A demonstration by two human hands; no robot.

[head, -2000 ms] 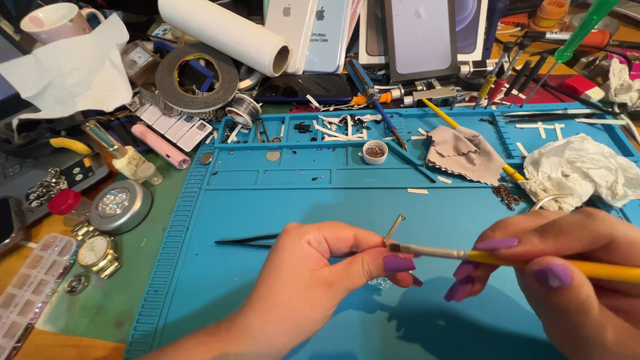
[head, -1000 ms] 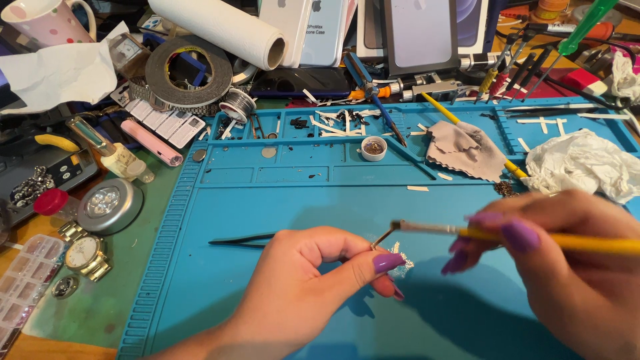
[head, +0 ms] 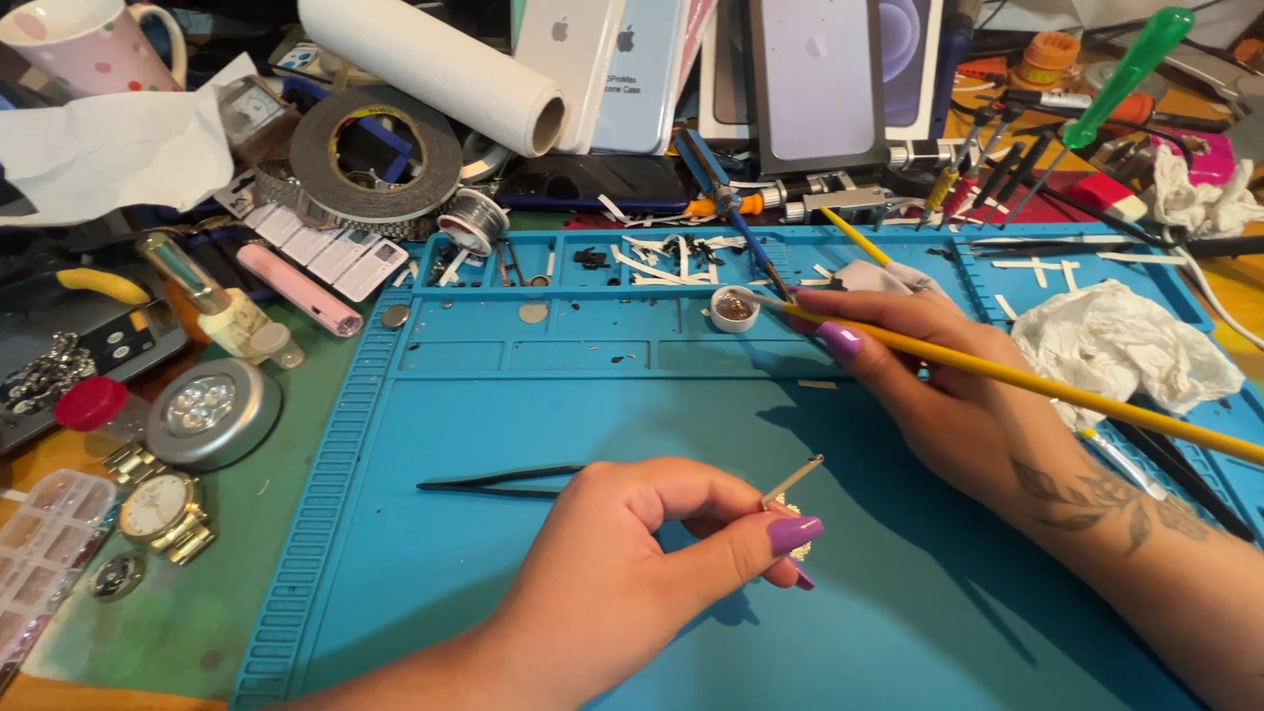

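Note:
My left hand (head: 662,553) pinches a small ornate metal piece (head: 796,528) with a thin metal bar (head: 793,482) sticking up from it to the right; the fingers hide part of it. In my right hand (head: 918,375) is a paintbrush with a yellow handle (head: 1027,377). Its bristle end is at a small round white pot (head: 734,311) with brownish contents, standing in the tray part of the blue silicone work mat (head: 434,592). Black tweezers (head: 494,482) lie on the mat, partly behind my left hand.
A crumpled white tissue (head: 1126,346) lies at the right, with more tools beside it. Left of the mat are a gold wristwatch (head: 158,509), a round silver puck light (head: 212,410) and a clear compartment box (head: 49,563). Tape, a paper roll (head: 434,69) and phone boxes stand behind.
My right hand has moved the brush away from the metal piece, up and back to the white pot. My left hand still holds the piece.

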